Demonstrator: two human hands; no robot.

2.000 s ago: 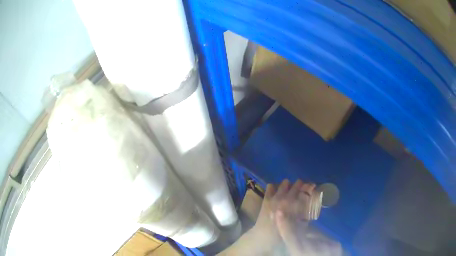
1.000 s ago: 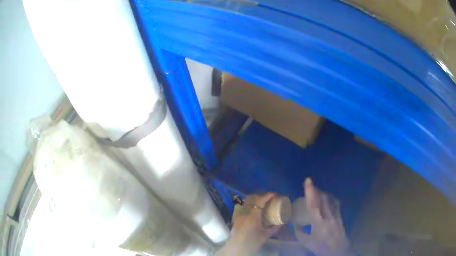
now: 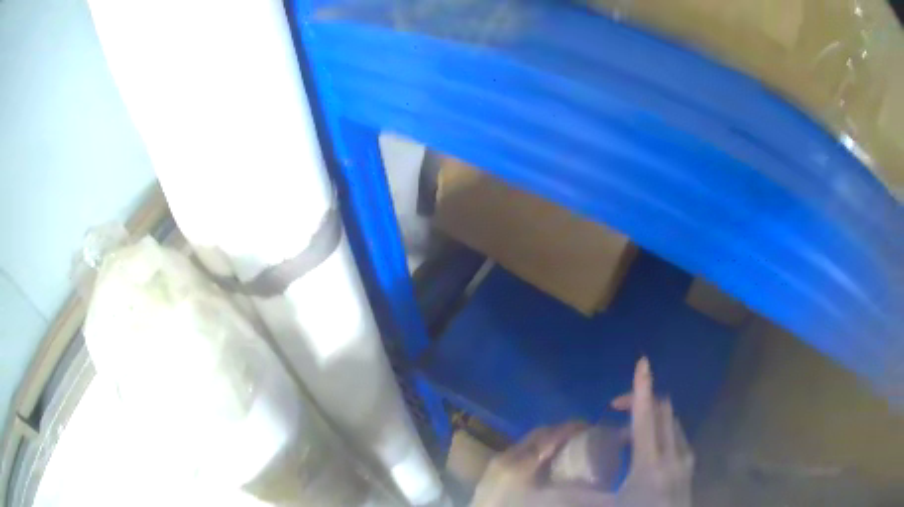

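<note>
A small tan cylinder (image 3: 587, 459), blurred, is held in my left hand (image 3: 525, 469) at the bottom of the view, in front of the blue shelf (image 3: 535, 347). My right hand (image 3: 656, 457) is just right of the cylinder, with its fingers pointing up and the thumb towards the cylinder. Blur hides whether my right hand touches the cylinder or holds anything. Both hands are partly cut off by the bottom edge.
A thick blue rack beam (image 3: 595, 149) crosses above the hands. A brown cardboard box (image 3: 530, 233) sits on the shelf behind. A tall white roll (image 3: 228, 119) and a wrapped roll (image 3: 188, 347) stand at left. Wrapped brown material (image 3: 773, 50) is at upper right.
Since one second ago, my right hand has moved slightly right and its fingers are straighter. The pale round shape between the hands no longer shows clearly. The cylinder has shifted slightly right and down.
</note>
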